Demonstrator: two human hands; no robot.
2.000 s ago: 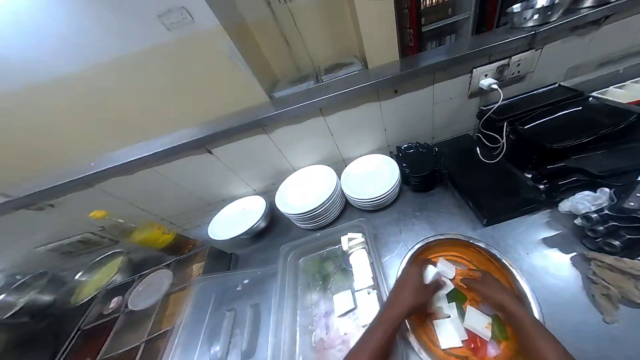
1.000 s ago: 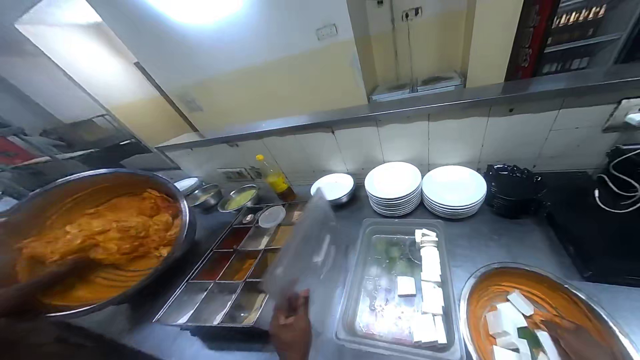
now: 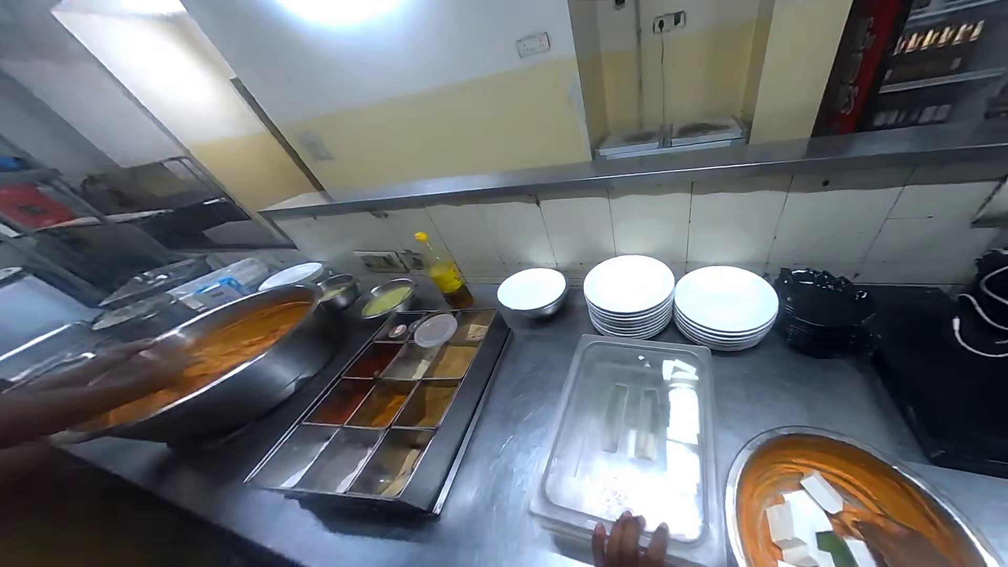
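My left hand (image 3: 630,543) is at the bottom centre, its fingers over the near edge of a clear plastic lid (image 3: 602,472). That lid lies over a clear rectangular container, and white blocks show through along its right side. At the bottom right, my right hand (image 3: 898,543) is down in a steel bowl (image 3: 736,488) of orange sauce. White blocks (image 3: 823,493), which look like paneer, and a green vegetable piece (image 3: 835,545) lie beside its fingers. The right hand is blurred and sauce-coated, so whether it holds a piece is not clear.
A sectioned steel spice tray (image 3: 472,417) stands left of the container. A co-worker's hand (image 3: 153,366) reaches over a large steel bowl (image 3: 276,390) of orange food. Behind are an oil bottle (image 3: 445,276), white bowls (image 3: 532,291), stacked plates (image 3: 630,295) and black dishes (image 3: 823,307).
My left hand has moved right with the lid, which was tilted beside the container and now covers it. Two seconds ago both my hands were in the sauce bowl. The view has swung left since then.
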